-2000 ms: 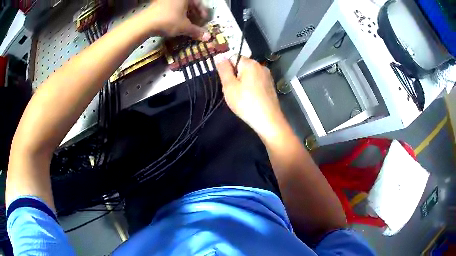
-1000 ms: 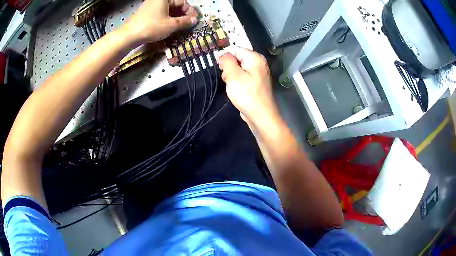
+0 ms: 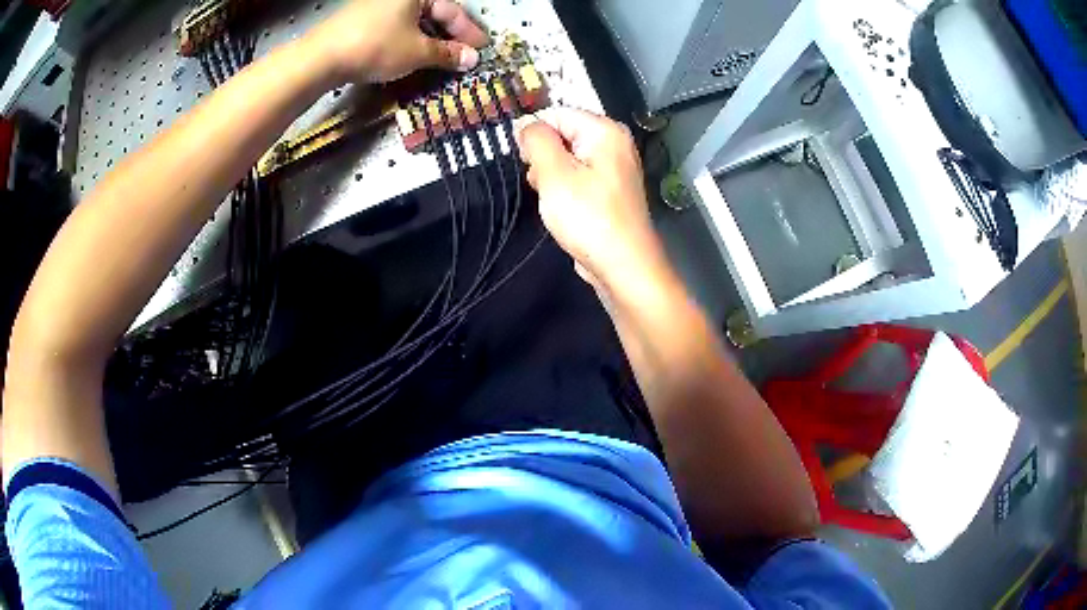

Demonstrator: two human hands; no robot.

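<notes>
A brass and reddish-brown fixture [image 3: 467,110] lies near the right edge of the perforated plate [image 3: 346,179]. Several black cables [image 3: 459,244] hang from its slots and sweep down left across the lap. My right hand [image 3: 584,173] is at the fixture's right end, thumb and forefinger pinched on a cable whose free part trails below the hand. The cable's end is hidden by the fingers. My left hand [image 3: 447,42] is just above the fixture's back edge, thumb and fingertips close together; whether it holds something small cannot be told.
A second fixture with cables [image 3: 212,24] is at the plate's upper left. Dark cable bundles [image 3: 179,381] lie at left. A white open-frame stand [image 3: 727,256] is at right, with a red stool [image 3: 834,405] bearing a white sheet [image 3: 948,447] below it.
My left hand has lifted off the fixture, moving up and slightly left. My right hand's fingers have closed in near the fixture's right end, and the cable no longer stands up above them.
</notes>
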